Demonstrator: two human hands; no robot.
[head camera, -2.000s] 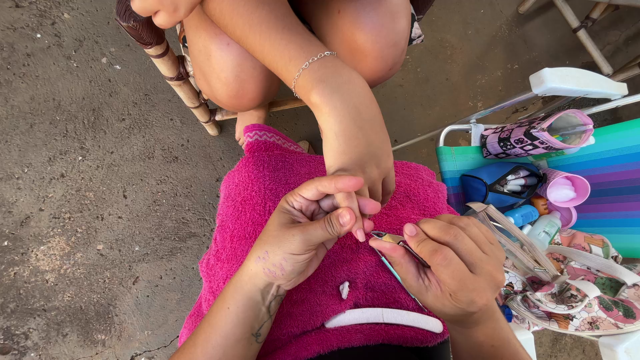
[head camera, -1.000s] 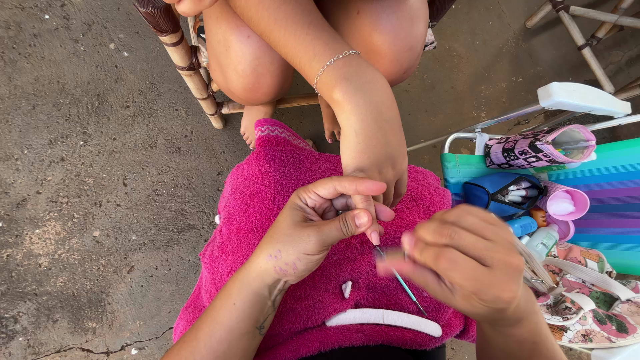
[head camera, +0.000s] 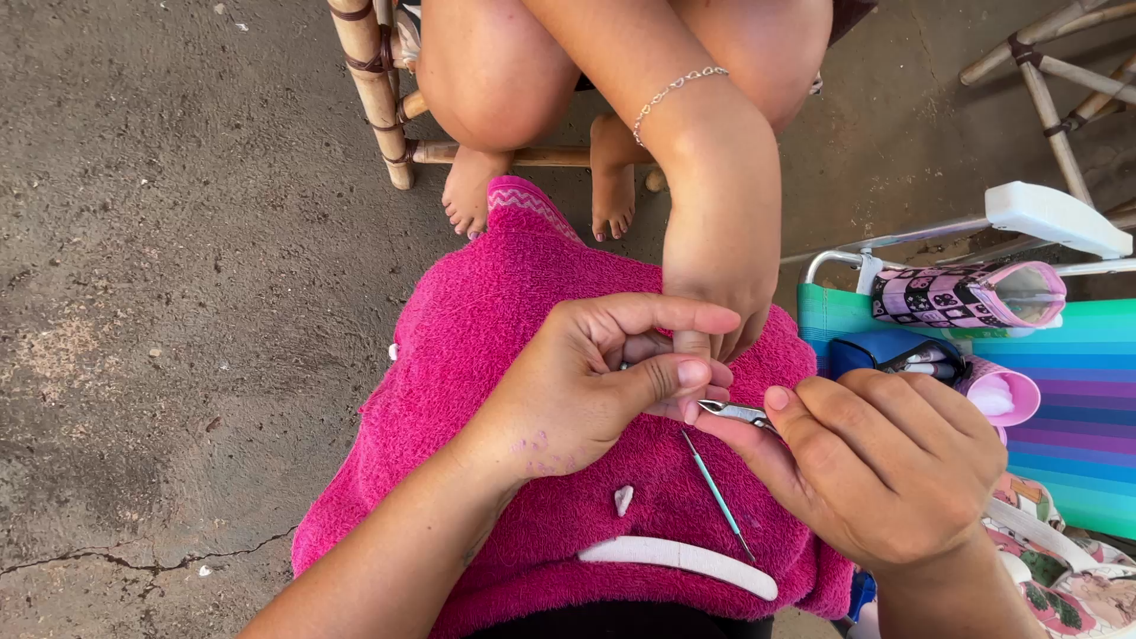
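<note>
My left hand (head camera: 603, 382) holds a finger of another person's hand (head camera: 723, 257), which hangs down over a pink towel (head camera: 497, 355) on my lap. In my right hand (head camera: 879, 461) are metal cuticle nippers (head camera: 732, 411), their tips at the held finger's nail; the handles are hidden in my palm. A thin light-blue manicure tool (head camera: 717, 497) lies on the towel below the nippers. Nearer to me rest a curved white nail file (head camera: 683, 561) and a small piece of white cotton (head camera: 624, 500).
At right, a striped folding chair (head camera: 1074, 444) bears a pink-and-black pouch (head camera: 932, 295), a blue case (head camera: 865, 351), a pink cup with cotton (head camera: 1021, 395) and a floral bag (head camera: 1074, 577). The person sits opposite on a bamboo chair (head camera: 368, 89); another bamboo frame (head camera: 1047, 98) stands at upper right.
My right hand, blurred and off the nail a second ago, is now steady with the nippers' tips at the fingertip. My left hand keeps its hold on the finger.
</note>
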